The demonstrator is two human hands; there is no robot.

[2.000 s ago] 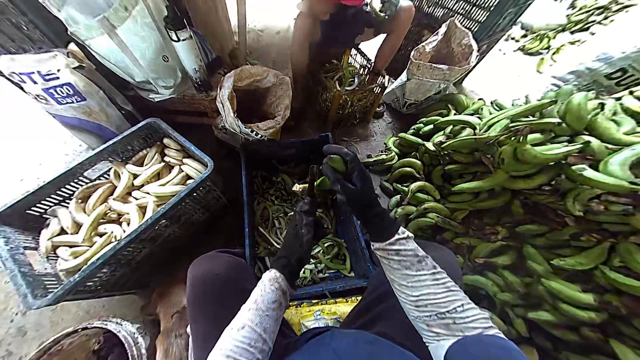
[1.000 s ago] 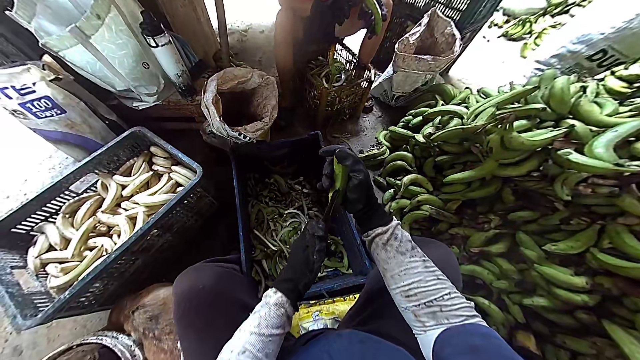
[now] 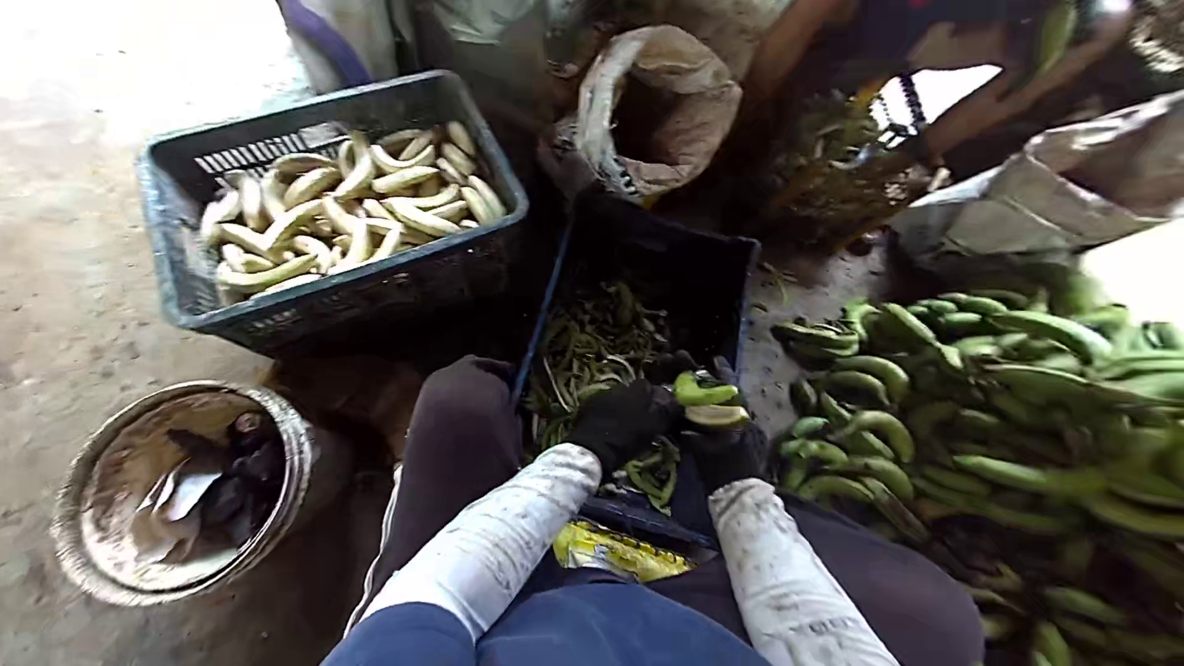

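Observation:
My right hand, in a dark glove, holds a green plantain above the dark blue crate. A pale, peeled-looking strip shows along its lower side. My left hand, also in a dark glove, is at the plantain's left end with its fingers bent; whether it grips a tool is hidden. Beneath both hands, green peel strips lie in the crate. Peeled pale plantains fill much of the blue-grey crate at the left. Unpeeled green plantains form a large heap at the right.
A round bucket holding dark cloth-like items stands at lower left. Beyond the peel crate is an open sack, with another sack at upper right. A blurred person is at the far side. Yellow packaging lies between my knees.
The view has swung left and down. My hands have lowered with the plantain, which was held upright a second ago and now lies roughly level, with a pale side showing.

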